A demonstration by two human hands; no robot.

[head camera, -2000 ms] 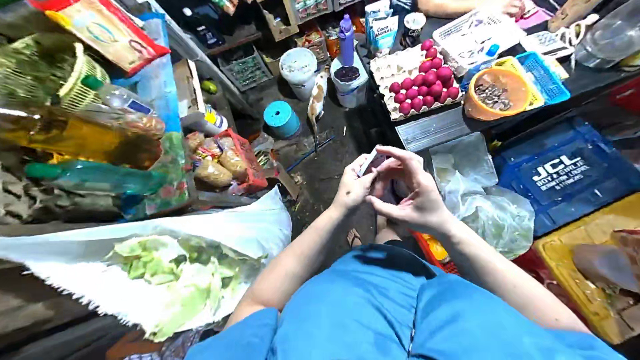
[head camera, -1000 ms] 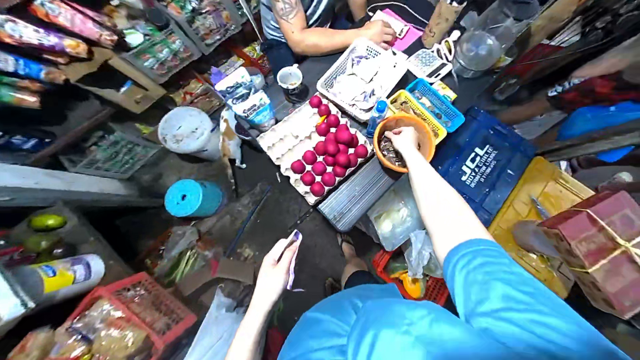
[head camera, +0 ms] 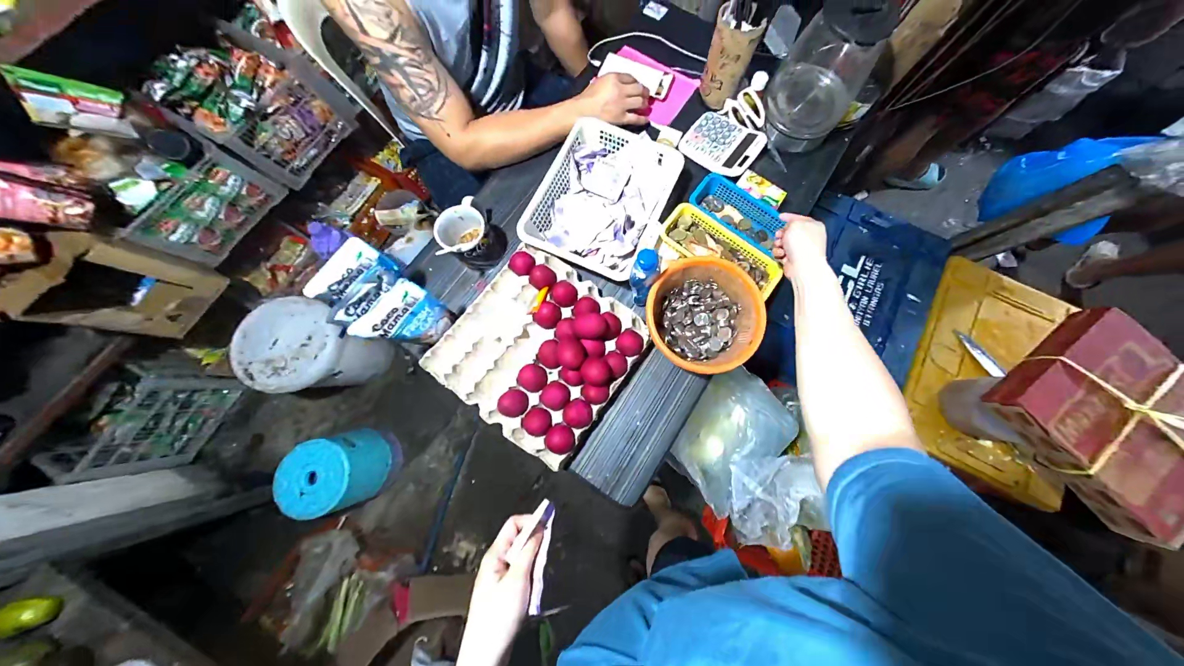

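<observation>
My left hand (head camera: 511,560), low in the view, holds folded paper (head camera: 539,546), which looks like banknotes. My right hand (head camera: 801,242) is at the right rim of the blue basket (head camera: 708,188) of coins, beside the yellow basket (head camera: 668,231) of coins; its fingers are bent and partly hidden, so whether they grip anything does not show. Nearer to me stands an orange bowl (head camera: 655,319) full of coins. Left of it, red-dyed eggs (head camera: 571,354) fill part of a carton tray (head camera: 462,356). A white basket (head camera: 535,217) of papers lies behind.
Across the table a person's hand (head camera: 615,99) rests near a pink pad (head camera: 680,92) and a calculator (head camera: 721,141). A cup (head camera: 459,228) stands at the table's left. Plastic bags (head camera: 735,425) hang below the edge. A yellow crate lid (head camera: 980,333) and a tied red box (head camera: 1101,407) are at right.
My hands were together two seconds ago, then parted. My right hand has moved from inside the orange bowl to the blue basket's edge. The view has turned toward the table.
</observation>
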